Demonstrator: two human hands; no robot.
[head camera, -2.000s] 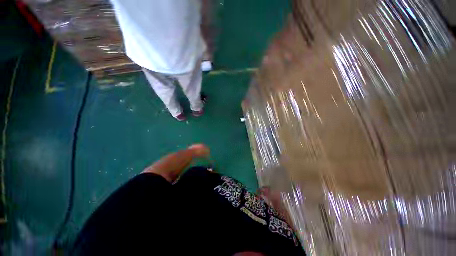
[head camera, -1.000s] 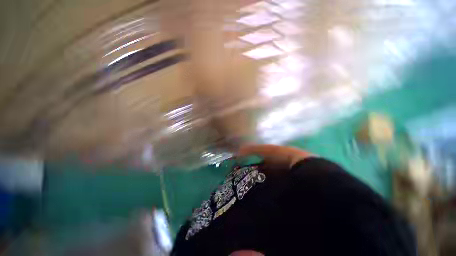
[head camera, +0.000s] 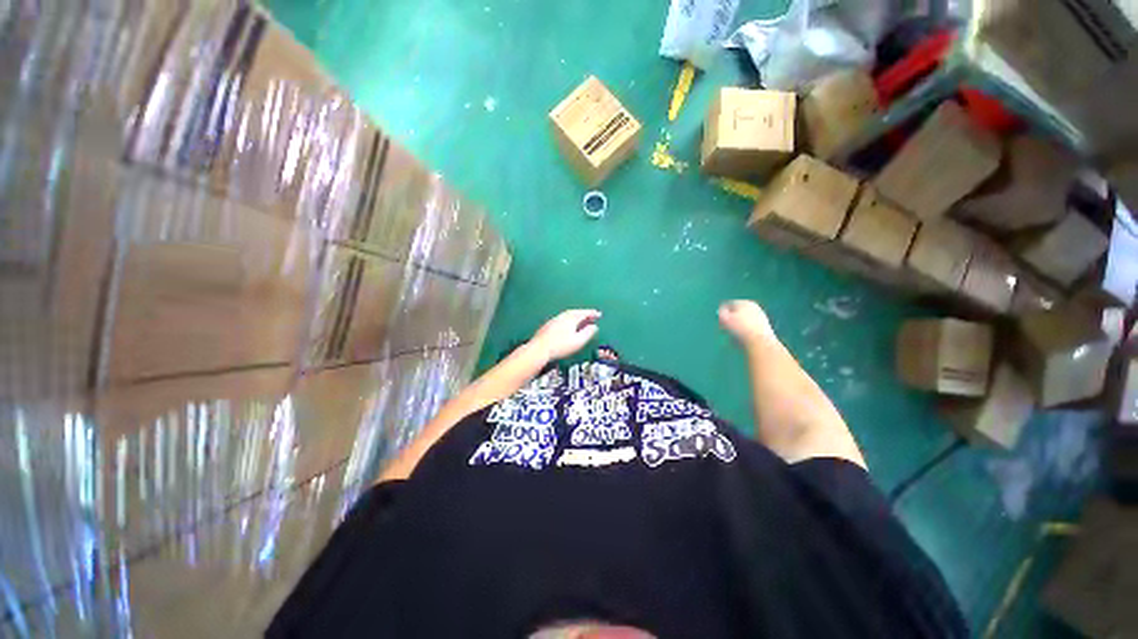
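Note:
My left hand hangs low in front of my body at the centre, its fingers loosely curled, with nothing seen in it. My right hand hangs to the right of it, small and partly turned away, and whether its fingers are closed cannot be told. Ahead on the green floor stands a brown carton with dark print on top. A small white ring-shaped thing lies on the floor just in front of that carton.
A stretch-wrapped pallet of cartons rises close on my left. More brown cartons stand in a row and a heap at the right. Plastic bags lie at the top right, near red things. Yellow lines mark the floor.
The view has turned; the wrapped cartons are now at my left and the carton heap has come into view. The person in white is out of view. Both my hands now show.

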